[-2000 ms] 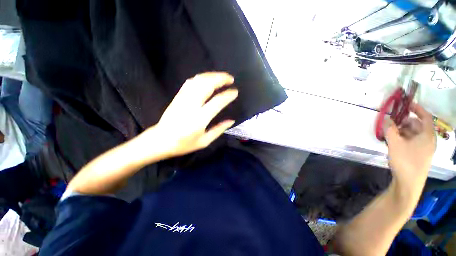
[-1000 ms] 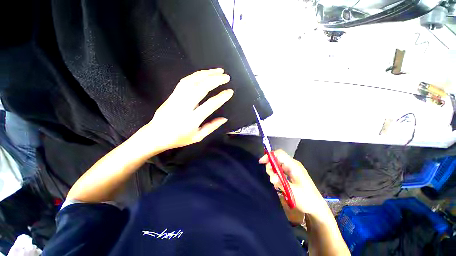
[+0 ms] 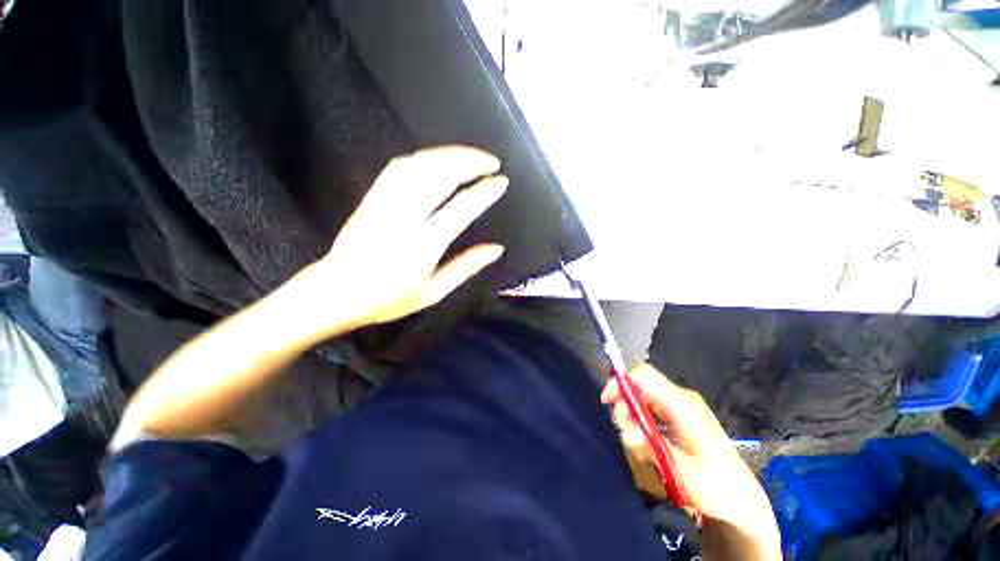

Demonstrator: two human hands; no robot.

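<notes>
A black garment piece [image 3: 274,142] is heaped at the left and reaches over the white table edge to a corner near the middle. My left hand [image 3: 422,236] lies flat on the cloth with fingers slightly spread, holding nothing. My right hand [image 3: 680,444] holds red-handled scissors [image 3: 611,348] below the table edge. The silver blades point up and left, with their tips at the cloth's lower edge beside the corner. Whether the tips are over or under the cloth cannot be told.
The sewing machine's presser area [image 3: 713,72] is at the top right. A small brown upright piece [image 3: 870,126], small yellow and dark tools [image 3: 952,197] and a loose thread [image 3: 912,258] are on the white table [image 3: 702,236]. Blue crates [image 3: 806,499] with dark cloth stand at lower right.
My right hand took the scissors from the table's right side and brought them to the cloth corner; in the last second it moved slightly down and right. The cloth and left hand stayed nearly still.
</notes>
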